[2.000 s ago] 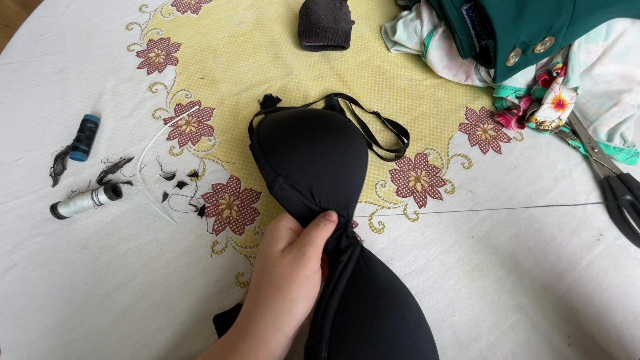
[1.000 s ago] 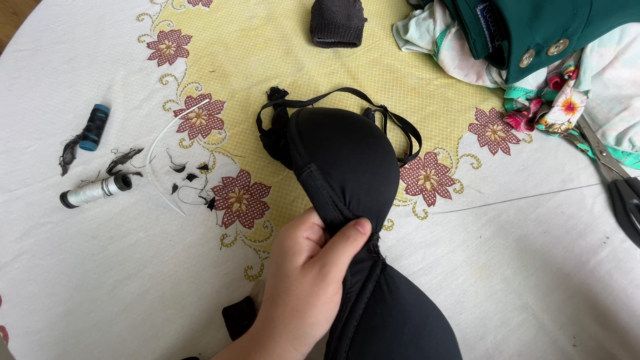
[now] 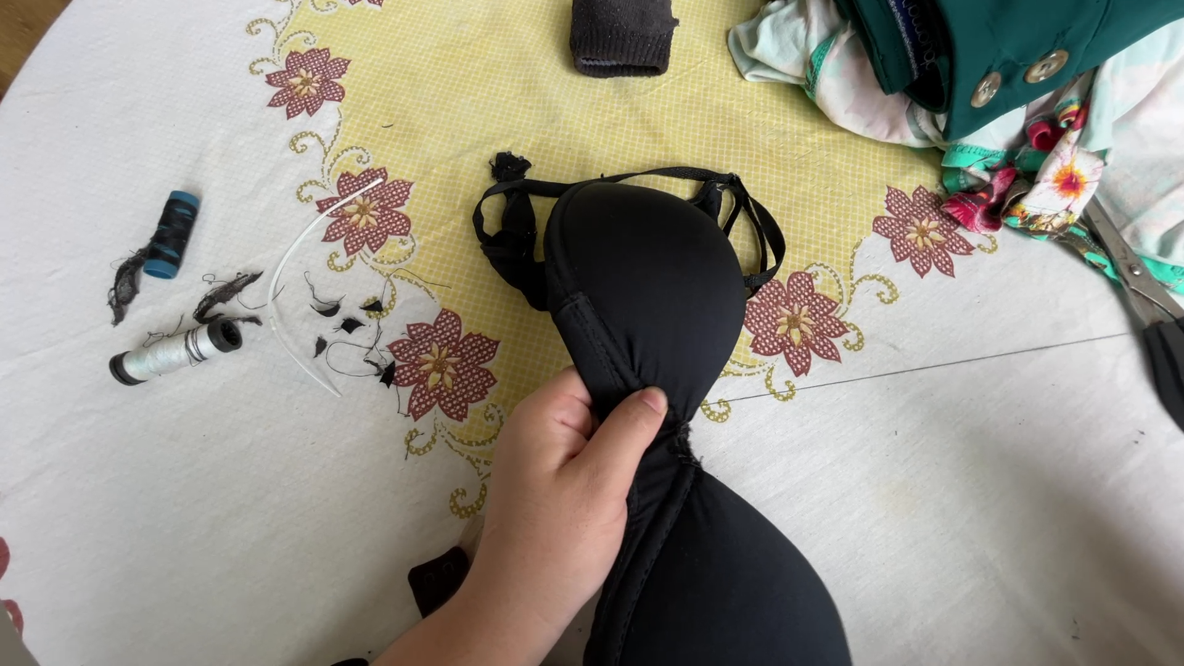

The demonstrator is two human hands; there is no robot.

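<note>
My left hand (image 3: 564, 490) grips a black padded bra (image 3: 647, 277) at its centre, thumb on top and fingers underneath. One cup points away from me, and the other lies at the bottom edge of the view. Frayed threads show at the join between the cups. A black strap (image 3: 684, 173) loops behind the far cup, with a frayed bunched end at its left. Near the lower left of the bra lies a dark band end (image 3: 438, 581), partly behind my wrist. A thin dark thread (image 3: 925, 366) runs from near the bra toward the scissors (image 3: 1133, 268). My right hand is out of view.
On the patterned tablecloth at left lie a blue-ended spool of dark thread (image 3: 171, 234), a pale thread spool (image 3: 176, 353), a thin white curved strip (image 3: 280, 268) and black scraps (image 3: 350, 325). A dark ribbed knit piece (image 3: 622, 42) and a green buttoned garment (image 3: 1017, 46) sit beyond.
The strap and frayed end spread farther out at the far cup's left than two seconds ago. My left hand keeps its hold, and the bra has turned slightly.
</note>
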